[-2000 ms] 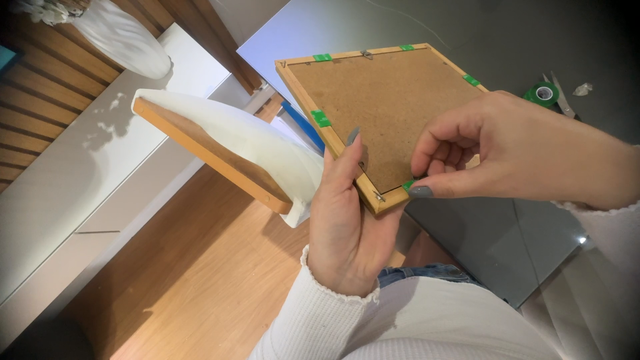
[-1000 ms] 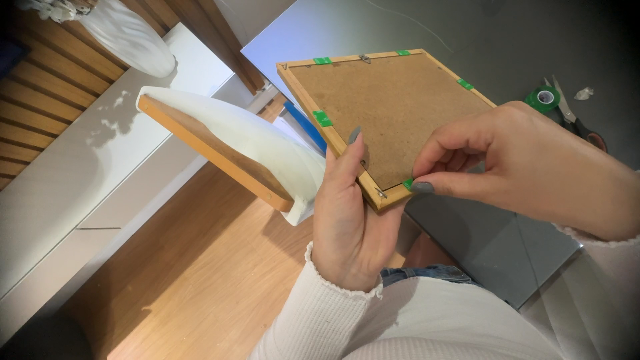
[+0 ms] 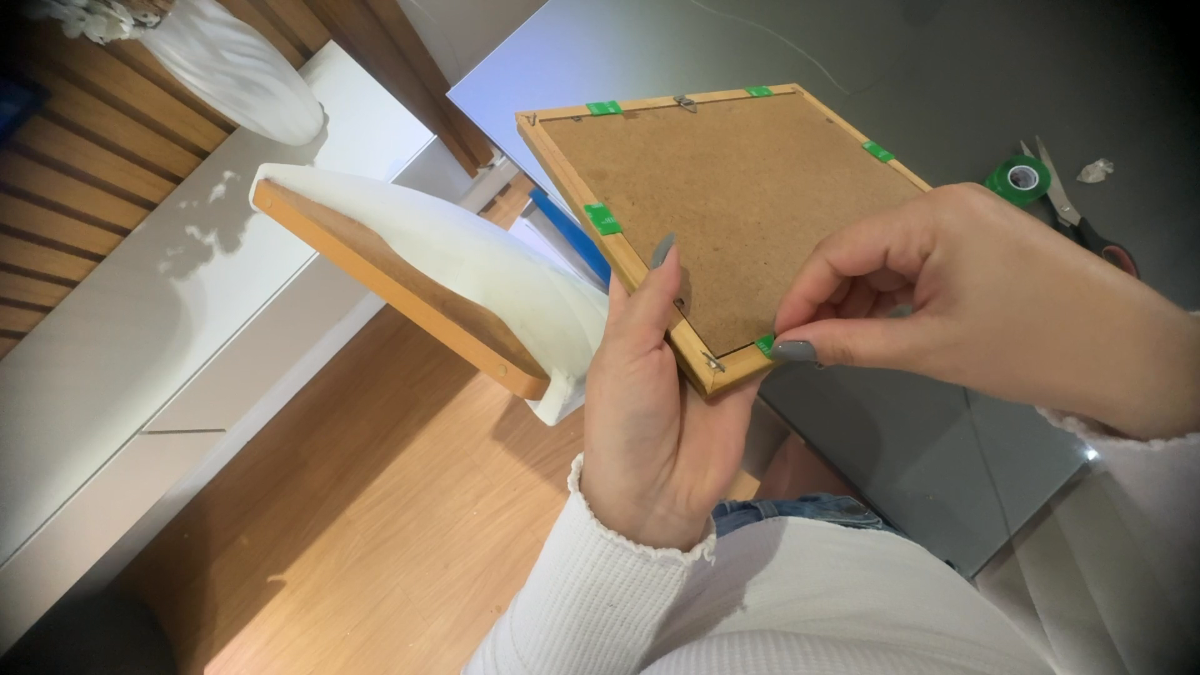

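A wooden picture frame (image 3: 623,258) is tilted with its brown fiberboard back (image 3: 712,206) facing me. My left hand (image 3: 656,403) grips its near corner from below, the thumb on the edge. Several pieces of green tape (image 3: 603,218) lie across the frame and backing, and small metal fittings show along the frame. Thumb and forefinger of my right hand (image 3: 919,291) pinch a green tape piece (image 3: 766,346) at the near edge, right of the corner. The right hand hides part of the frame's right side.
On the dark glossy table (image 3: 928,84), a green tape roll (image 3: 1020,178) lies beside scissors (image 3: 1064,202) and a small crumpled scrap (image 3: 1095,170). Left of the frame is a chair (image 3: 403,291) with a pale cover and wooden edge. A white vase (image 3: 239,80) stands on a white cabinet (image 3: 103,347).
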